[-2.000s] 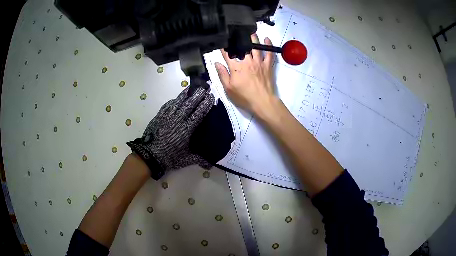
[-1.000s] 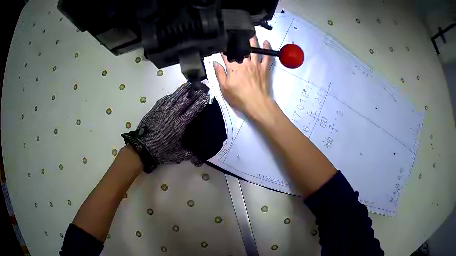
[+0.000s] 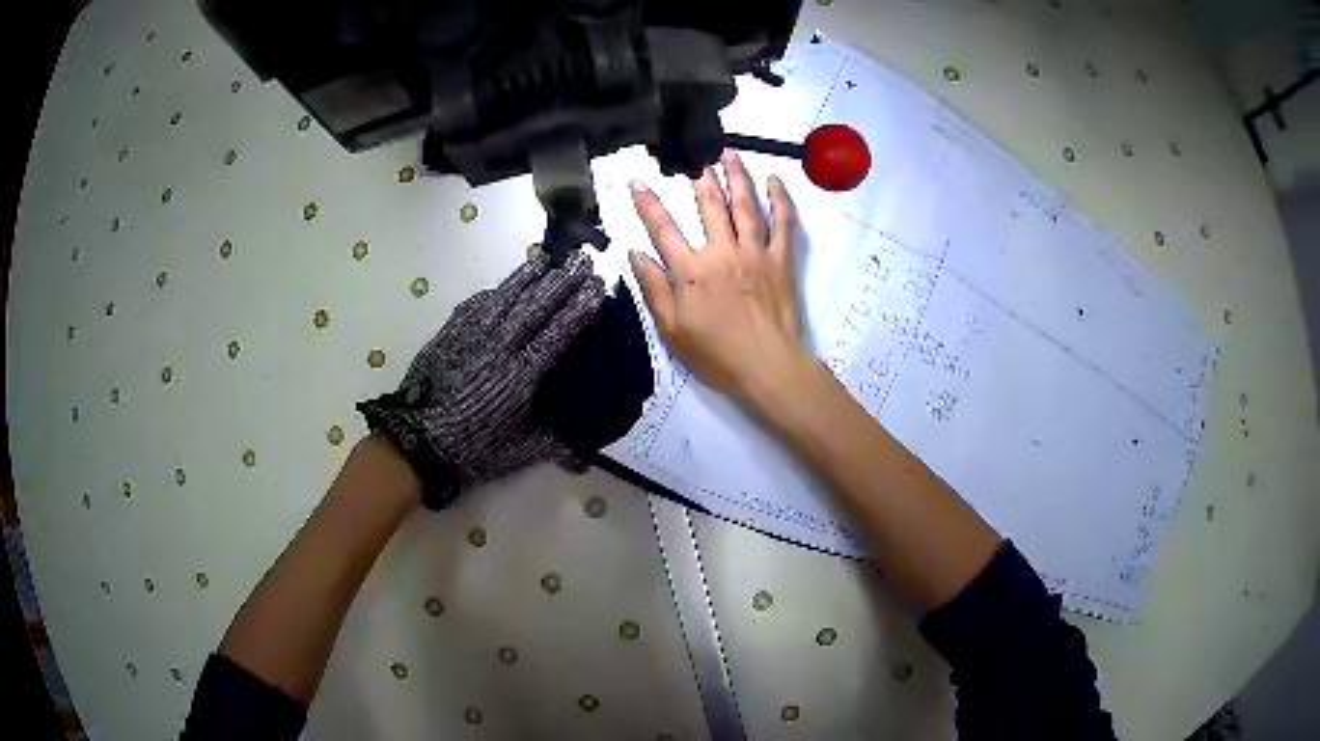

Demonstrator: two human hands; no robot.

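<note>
The paper marker (image 3: pixel 1042 420) lies on dark fabric, whose edge shows along its lower side. My left hand (image 3: pixel 500 369), in a grey mesh glove, lies on a black fabric offcut (image 3: pixel 605 379) just below the band knife machine head (image 3: pixel 565 87). Its fingertips are by the blade guard (image 3: pixel 565 188); the blade cannot be made out. My right hand (image 3: pixel 721 282) is bare and lies flat on the paper with fingers spread, right of the guard.
The guard lever's red ball knob (image 3: pixel 837 158) stands out over the paper. A metal strip (image 3: pixel 695 615) runs down the cream table (image 3: pixel 188 319) towards me. The table has rows of small brass-ringed holes. A dark bracket shows at the far right.
My right hand has slid back towards me, and its fingertips now show below the machine head. The paper has shifted slightly left and turned a little. My left hand has moved slightly left.
</note>
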